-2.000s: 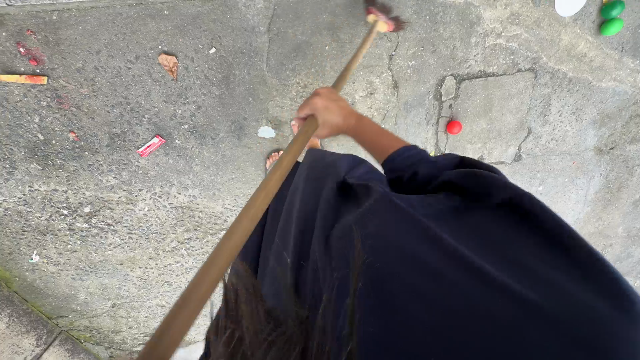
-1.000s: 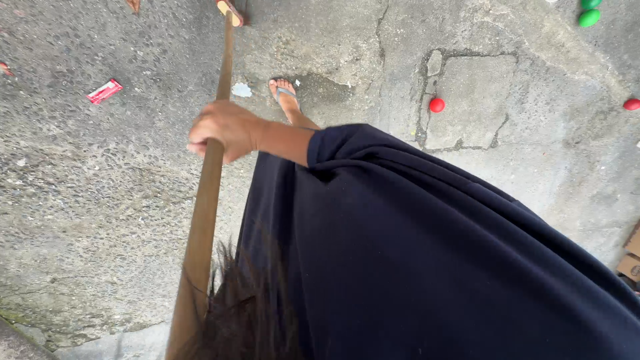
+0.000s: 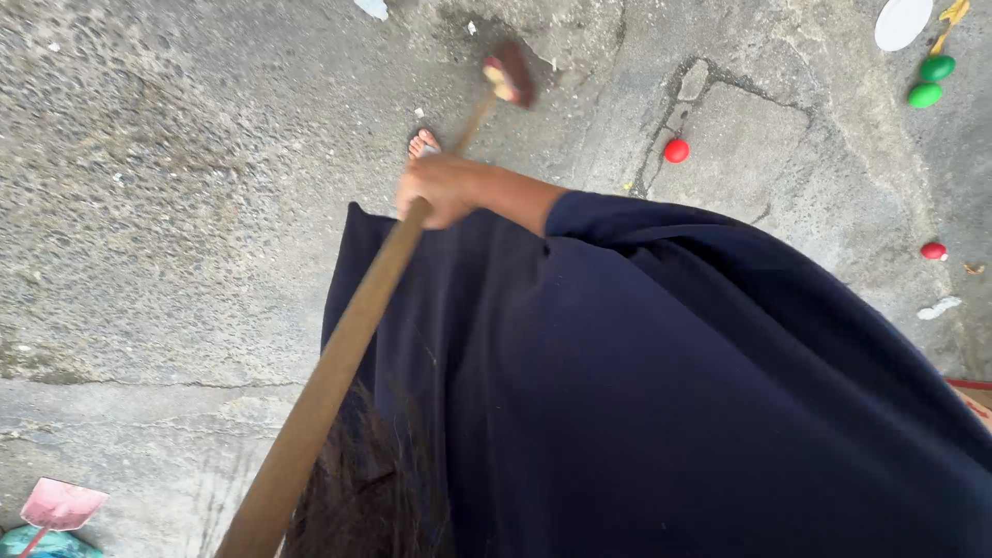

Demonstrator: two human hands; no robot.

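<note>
My right hand (image 3: 438, 190) is closed around the wooden handle (image 3: 341, 349) of a broom. The handle runs from the bottom edge, past dark hair, up beyond my hand. Its small head (image 3: 510, 75), dark red and pale, is blurred above the ground near the top middle. My left hand is outside the view. A foot (image 3: 424, 144) shows just above my right hand, and dark blue clothing (image 3: 620, 372) fills the lower middle and right. A red balloon-like object (image 3: 676, 151) lies right of the broom head, on cracked concrete.
At upper right are two green balloon-like objects (image 3: 937, 68) and a white oval object (image 3: 904, 23). Another red one (image 3: 934, 251) and a crumpled white scrap (image 3: 939, 308) lie at far right. A pink dustpan (image 3: 63, 504) stands by a teal plastic bag (image 3: 58, 545) at lower left.
The broom head has swung right from its place one second ago, and my right hand has moved with the handle. The view has shifted, bringing the dustpan in.
</note>
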